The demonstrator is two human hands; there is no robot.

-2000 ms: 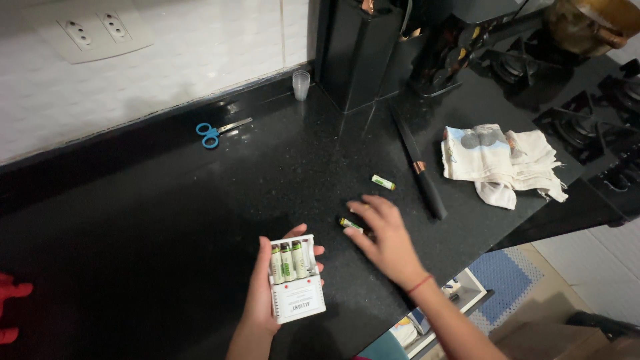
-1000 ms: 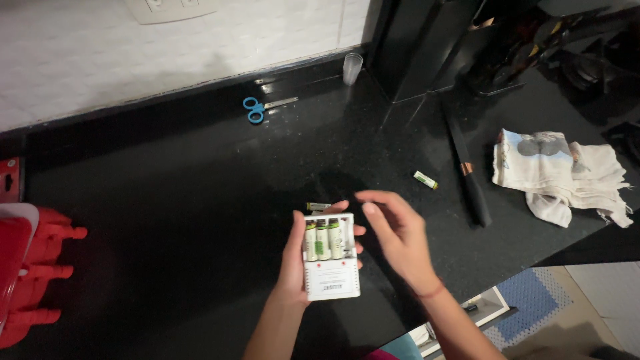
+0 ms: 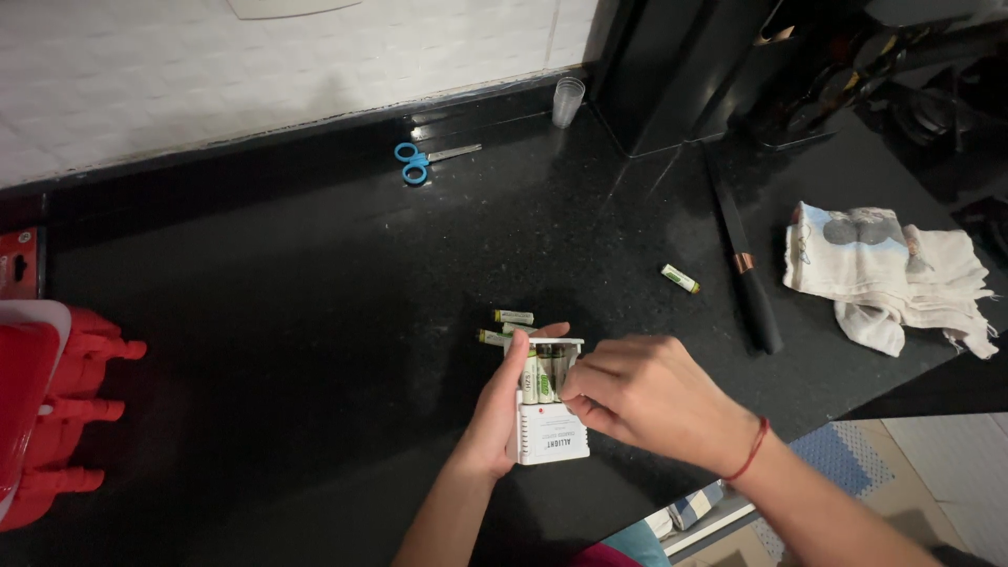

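Observation:
My left hand (image 3: 494, 417) holds a white battery charger (image 3: 554, 435) upright from its left side, with several green and white batteries (image 3: 545, 376) side by side in its bays. The fingers of my right hand (image 3: 642, 390) are bent over the right-hand bay; whether they grip a battery there is hidden. Just behind the charger, several loose batteries (image 3: 513, 316) lie on the black stone counter (image 3: 299, 331). One more battery (image 3: 680, 279) lies apart to the right, near a black-handled knife (image 3: 748, 291).
Blue-handled scissors (image 3: 416, 162) and a clear plastic cup (image 3: 568, 102) are near the wall. A printed cloth (image 3: 858, 252) lies right of the knife. A black knife block or case (image 3: 669, 71) stands at the back, a red plastic object (image 3: 63, 409) at the far left.
My right hand has moved from the counter, where it was by a loose battery, to the charger's right-hand bay. The view has shifted left.

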